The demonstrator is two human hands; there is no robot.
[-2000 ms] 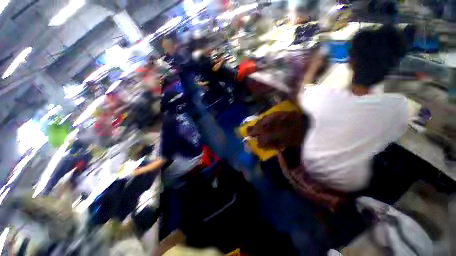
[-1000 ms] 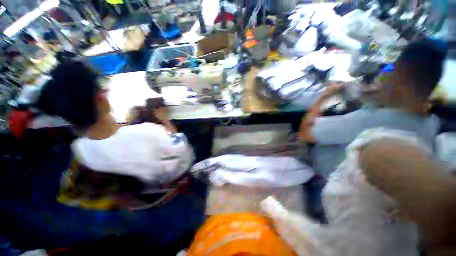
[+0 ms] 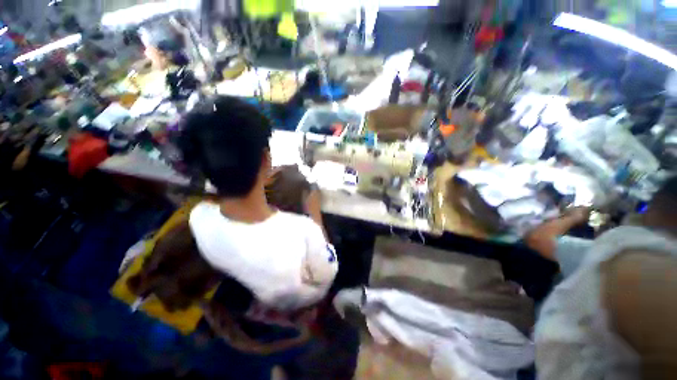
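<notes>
Neither of my hands shows clearly. A large blurred tan shape point(image 3: 640, 300) beside pale cloth fills the right edge; I cannot tell whether it is cloth or an arm. Nearest ahead, white cloth point(image 3: 438, 325) lies crumpled over grey-brown fabric or boards point(image 3: 438, 265) between two seated people. Brown pieces point(image 3: 172, 269) lie on a yellow board point(image 3: 178, 315) at the left, behind a person in a white shirt point(image 3: 256, 249). That person's arm reaches toward brown cloth point(image 3: 288, 187) on the table.
A sewing machine point(image 3: 364, 167) stands on the white table, with a pale bin point(image 3: 312, 122) behind it. White and grey cloth point(image 3: 519, 189) is heaped at the right near another person's arm point(image 3: 557, 228). A red-orange cloth point(image 3: 87, 152) hangs at the left.
The view has swung, so the white-shirted person and machine sit further right in the picture. The orange thing at the bottom centre is out of view. The yellow board shows more fully.
</notes>
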